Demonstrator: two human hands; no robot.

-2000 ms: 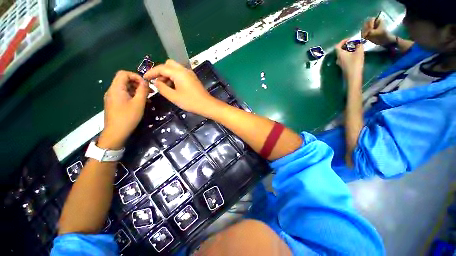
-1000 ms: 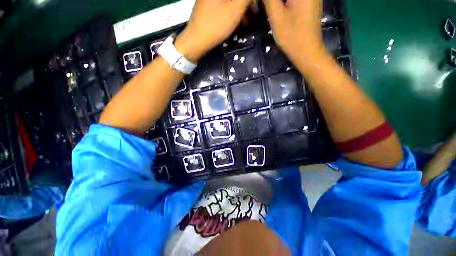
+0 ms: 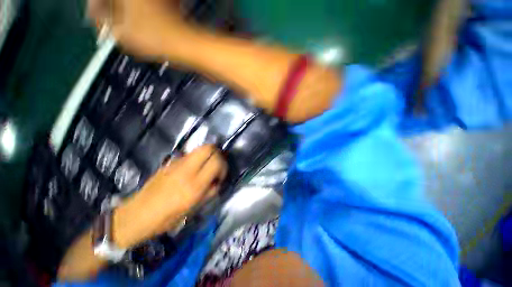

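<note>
The picture is strongly blurred. My left hand (image 3: 193,174), with the white watch on its wrist, is over the near part of the black blister tray (image 3: 165,126); its fingers are bent, and I cannot tell whether they hold anything. My right hand (image 3: 126,25) is at the upper left, beyond the tray's far part, partly cut off by the top edge; its fingertips are too blurred to read. Several rimmed housings (image 3: 108,156) lie in the tray's left pockets. Small white pieces (image 3: 147,96) lie on the far pockets.
The green bench (image 3: 292,22) with its pale edge strip (image 3: 81,95) lies beyond the tray. A second dark parts tray (image 3: 42,196) is at the left. At the upper right are a neighbouring person's forearm (image 3: 440,45) and blue sleeve (image 3: 483,67).
My hands were together at the far side of the tray; my left hand has come back toward me over the near pockets, while my right stays at the far side. The view has turned and blurred.
</note>
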